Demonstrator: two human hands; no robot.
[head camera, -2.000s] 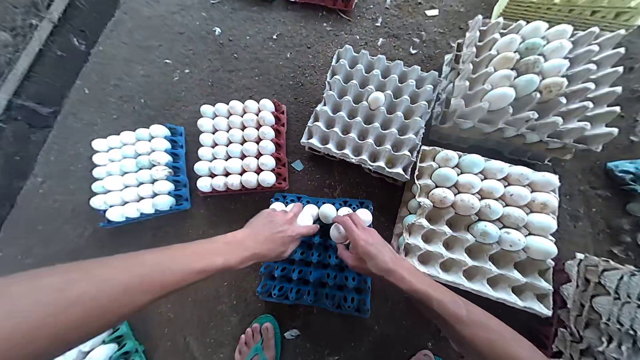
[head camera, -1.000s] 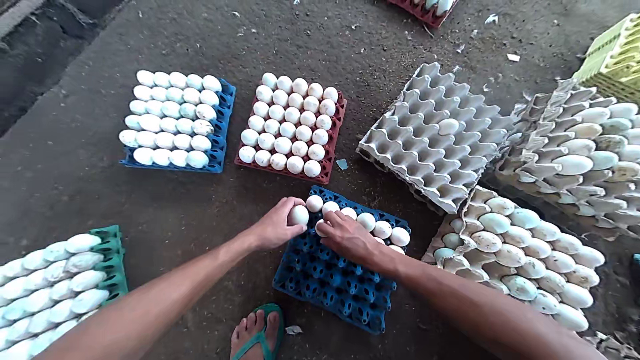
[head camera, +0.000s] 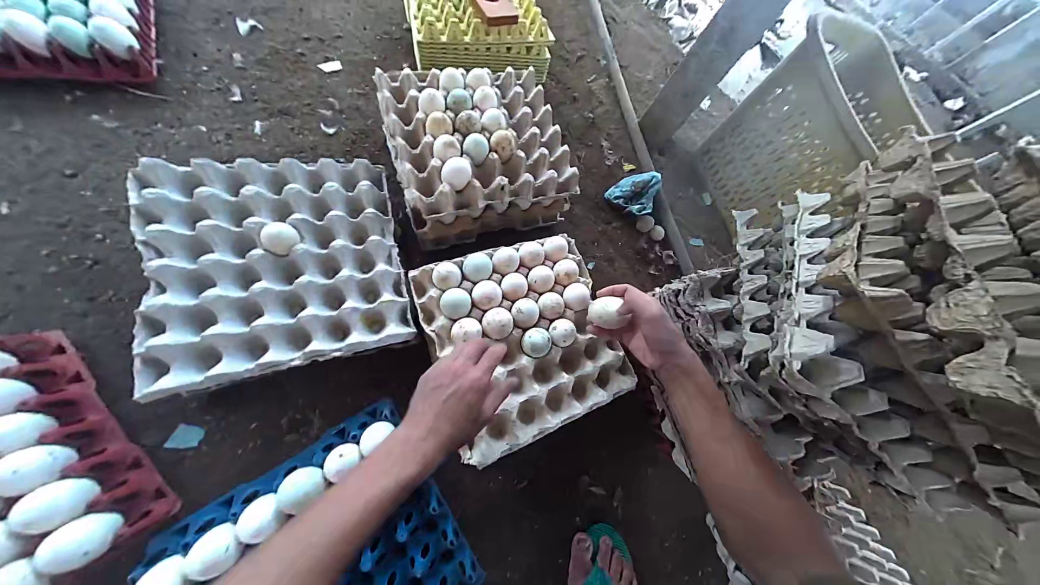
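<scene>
My right hand (head camera: 642, 329) grips an egg (head camera: 608, 312) at the right edge of a pulp egg tray (head camera: 487, 443) that holds several rows of pale eggs. Over the lower left of those rows is my left hand (head camera: 463, 390), fingers apart and close to an egg (head camera: 466, 330); nothing shows in its grasp. Below my left forearm lies a blue plastic egg tray (head camera: 443, 536) with one line of white eggs. A grey pulp tray (head camera: 268, 325) at the left carries a single egg (head camera: 279, 238).
Another stacked pulp tray (head camera: 561, 183) with eggs stands behind, near yellow trays (head camera: 483, 57). Piled pulp trays (head camera: 877, 325) and a plastic basket (head camera: 780, 130) are at the right. Red trays with eggs (head camera: 106, 455) sit at the left. A pipe (head camera: 634, 122) lies on the ground.
Both hands have moved right, from the blue tray to the pulp tray with eggs. My right hand now grips an egg there. The view has swung far to the right.
</scene>
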